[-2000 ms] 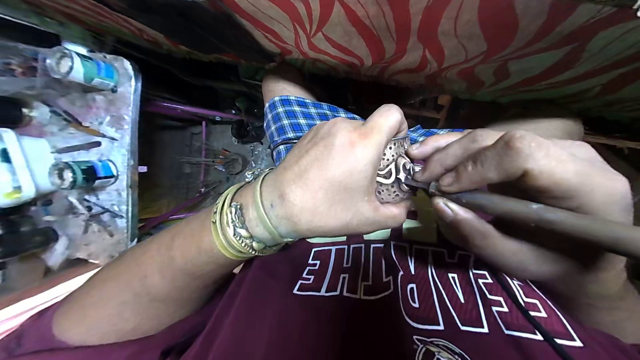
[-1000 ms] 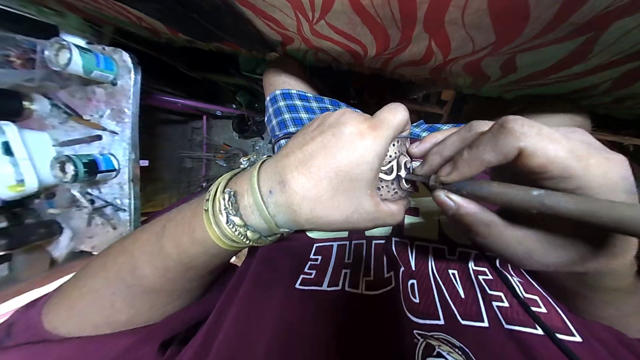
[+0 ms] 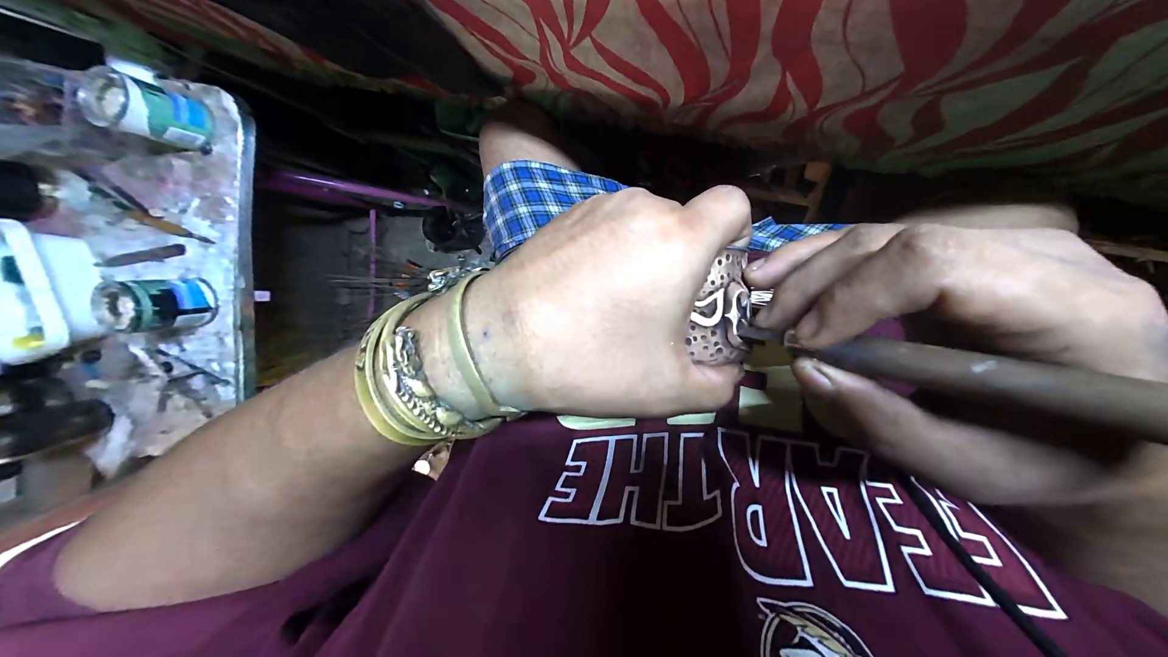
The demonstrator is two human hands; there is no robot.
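Note:
My left hand (image 3: 611,310), with several yellowish bangles at its wrist, is closed around a small carved piece (image 3: 718,315). The piece has a dark dotted ground and pale curling raised lines; its material is unclear, and my palm and fingers hide much of it. My right hand (image 3: 876,319) pinches a slim hand tool with a long brown handle (image 3: 985,374) near its front end. The dark tip of this tool touches the carved piece on its right side. The handle runs off to the right edge of the view.
On the left stands a stained table (image 3: 224,246) with an upper glass jar (image 3: 146,108), a lower jar (image 3: 153,304), a white plastic container (image 3: 41,292) and thin brushes or tools (image 3: 151,219). A red-striped cloth (image 3: 821,73) hangs across the top. A purple bar (image 3: 347,190) lies beyond my wrist.
My left hand still holds the carved piece in nearly the same place. The right hand has shifted only slightly, and the tool's tip stays at the piece.

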